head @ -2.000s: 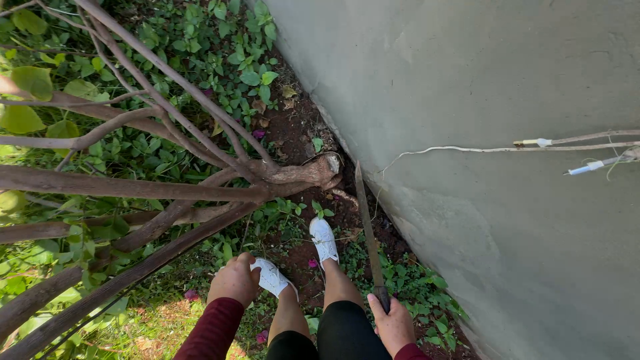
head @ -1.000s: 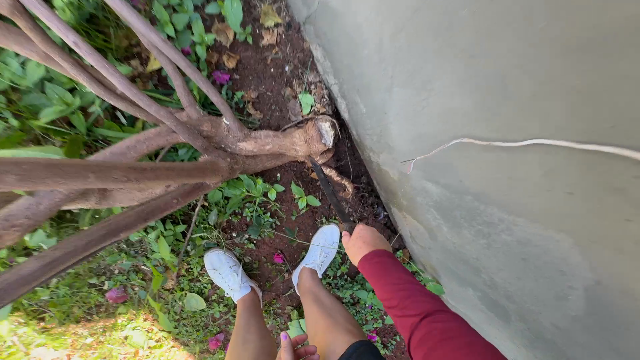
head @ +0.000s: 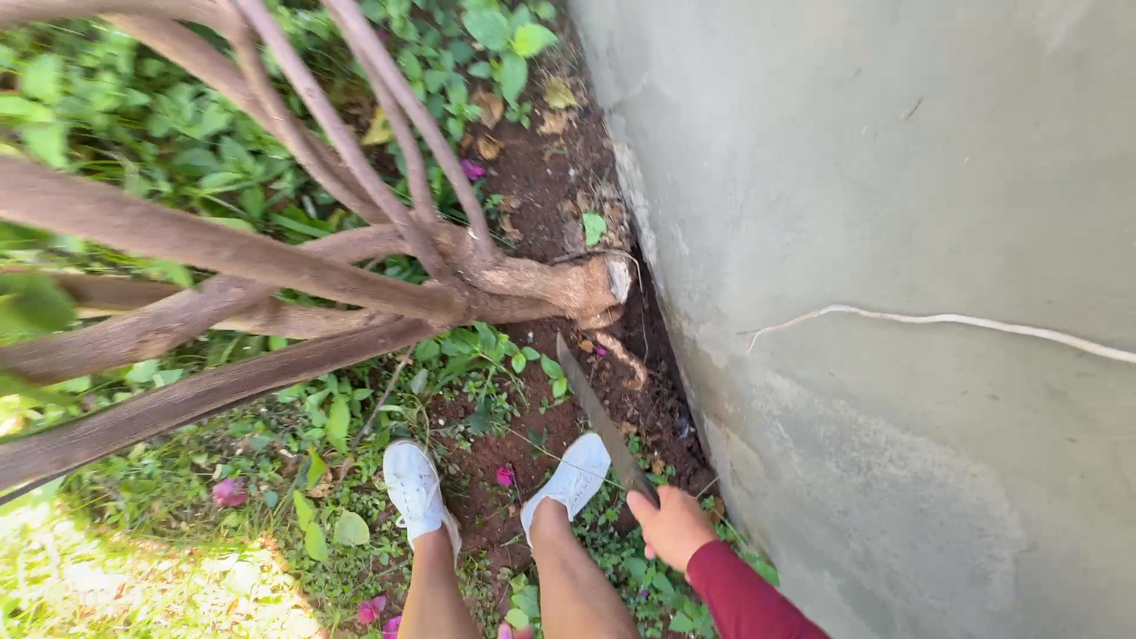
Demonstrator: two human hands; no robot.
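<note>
My right hand (head: 676,530), in a dark red sleeve, grips the dark handle of a machete (head: 608,428). Its long blade points up and left, and the tip is near the base of a shrub's woody trunk (head: 541,288); whether they touch I cannot tell. The trunk has a pale cut face (head: 619,278) close to the wall, and several thick stems spread from it to the left. A short reddish root (head: 623,359) lies in the soil right of the blade tip. Only fingertips of my left hand (head: 515,631) show at the bottom edge, so what it does is hidden.
A grey plastered wall (head: 887,444) fills the right side, with a thin pale root or vine (head: 958,319) across it. My white shoes (head: 413,484) stand on soil and low weeds. Brown soil (head: 541,177), dry leaves and pink petals lie along the wall's foot.
The machete blade, against the trunk's base one second ago, now lies lower, nearer my right shoe. My left hand has dropped from beside the stems to the bottom edge. The view has moved closer.
</note>
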